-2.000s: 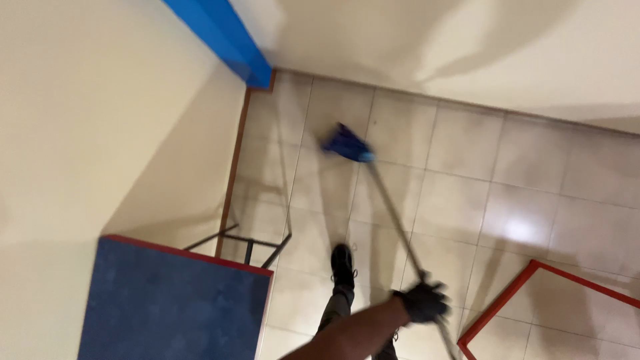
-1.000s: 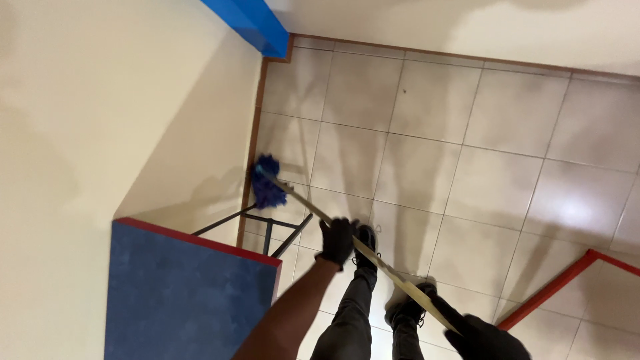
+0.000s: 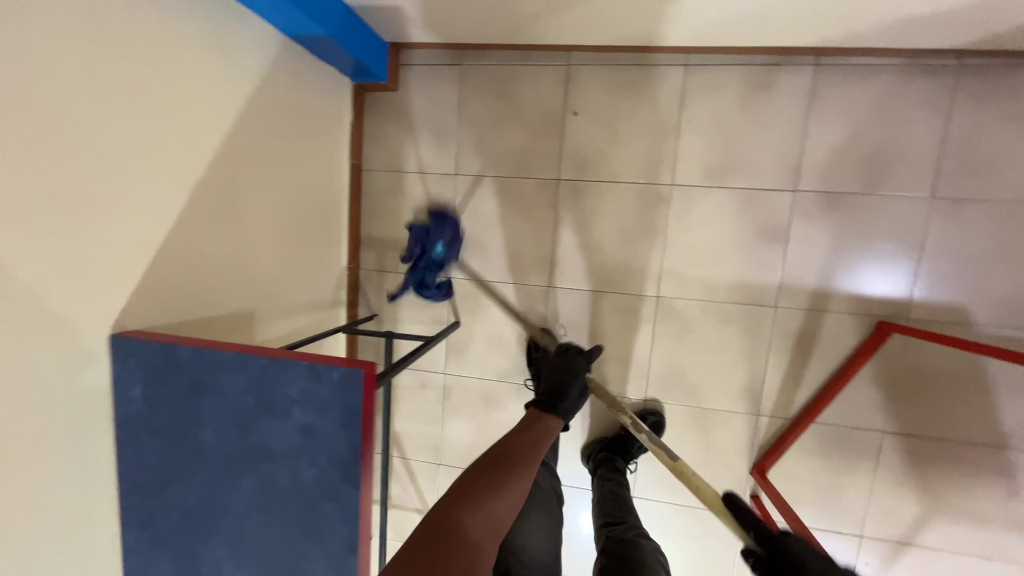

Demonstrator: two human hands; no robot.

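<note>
A mop with a blue head (image 3: 432, 254) is on or just over the pale floor tiles near the left wall; its head is a little blurred. From it a worn, yellowish handle (image 3: 680, 472) slants down to the right, past my shoes. My left hand (image 3: 562, 380), in a black glove, is closed around the middle of the handle. Near the handle's upper end my right hand (image 3: 772, 544), also in a black glove, grips it at the bottom edge of the view, where part of the hand is cut off.
At lower left stands a table with a dark blue top (image 3: 240, 464), red edging and black metal legs (image 3: 416, 356). A red metal frame (image 3: 824, 400) is at the right. Brown skirting (image 3: 355, 216) runs along the walls, and a blue post (image 3: 336, 36) meets the corner.
Two seconds ago only one gloved hand showed on the handle; now both hold it. Since one second ago, the mop head has moved away from the left wall's skirting.
</note>
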